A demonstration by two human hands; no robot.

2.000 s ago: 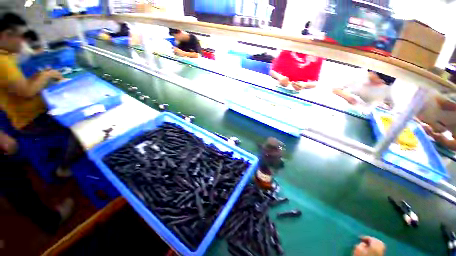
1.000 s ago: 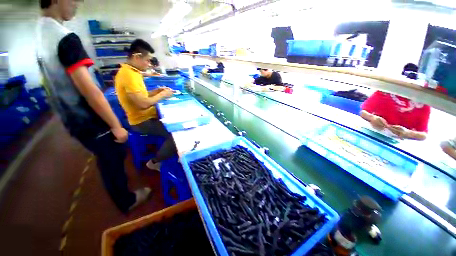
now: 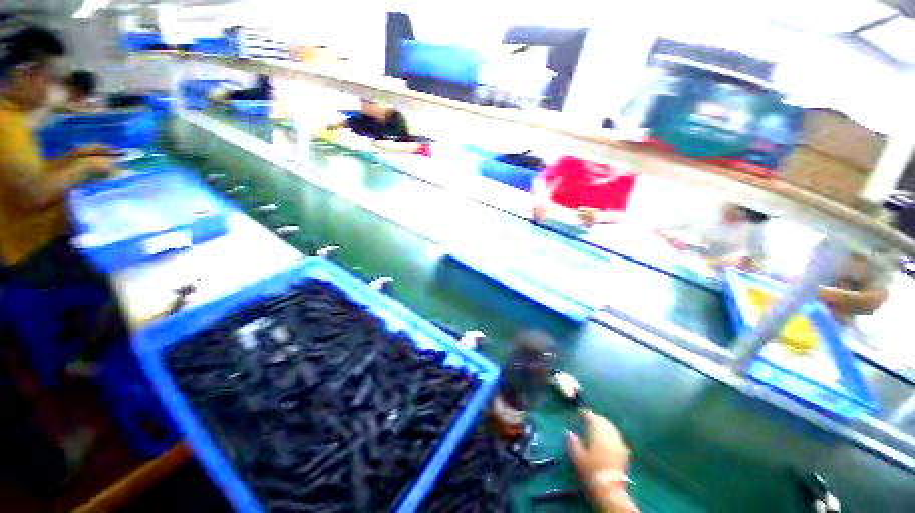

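Observation:
A small black-and-white assembled piece (image 3: 567, 385) lies on the green surface beside a blurred dark round object. My right hand (image 3: 602, 459), judged by its thumb side, reaches in from the bottom edge, its fingertips just below the piece. Blur hides whether they touch or grip it. My left hand is not in view. Loose black stems (image 3: 467, 481) are heaped at the bottom beside a brown bottle (image 3: 509, 413). More stems fill the large blue tray (image 3: 489, 379) at left, with a few whitish bits on top.
White-ended pieces (image 3: 472, 340) are spaced along the green belt left of the bottle. Another piece (image 3: 825, 493) lies at lower right. Blue trays (image 3: 522, 291) stand beyond the rail, one with yellow parts (image 3: 798, 333). A person in yellow (image 3: 30, 170) works at left; others sit opposite.
The view swung left, then back right. My right hand now shows near the piece by the bottle; it was out of view one second ago. The standing person has left the view.

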